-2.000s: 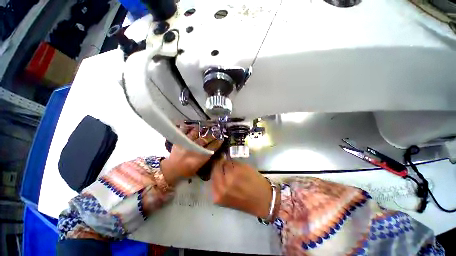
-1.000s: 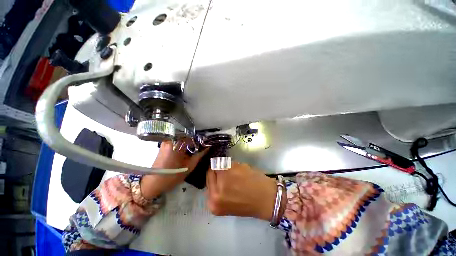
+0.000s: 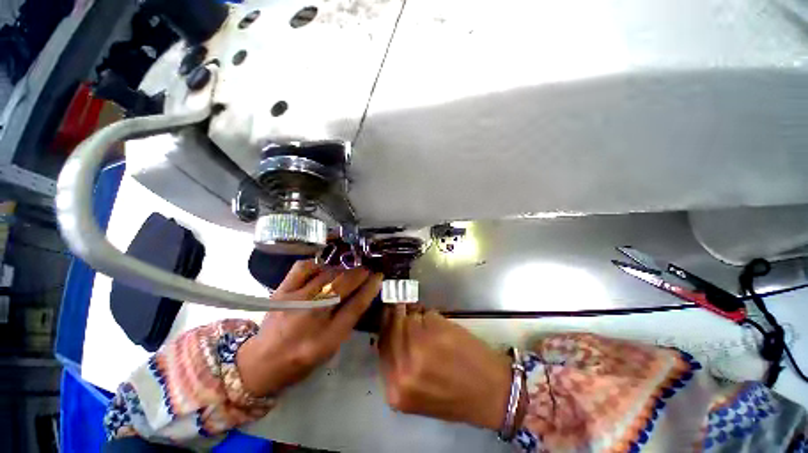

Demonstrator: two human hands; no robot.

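A black fabric piece (image 3: 369, 317) lies at the needle area of the white sewing machine (image 3: 549, 133), mostly hidden by my hands. My left hand (image 3: 310, 320) is on it from the left, fingers bunched beside the presser foot and partly behind the pale curved guard (image 3: 84, 212). My right hand (image 3: 434, 358) is closed on its near edge, just below a small knurled knob (image 3: 400, 291). A dark edge of fabric (image 3: 268, 265) shows left of my left fingers. The needle tip is hidden.
A stack of black panels (image 3: 152, 281) lies on the white table at the left. Snips (image 3: 687, 287) with red and black handles and a black cable (image 3: 769, 336) lie at the right. Blue crates (image 3: 75, 332) stand beyond the table's left edge. The tension dial (image 3: 291, 232) is above my left hand.
My left hand has come down and nearer my right hand, its fingers now more in view. More dark fabric shows left of it. The view has shifted since the oldest frame.
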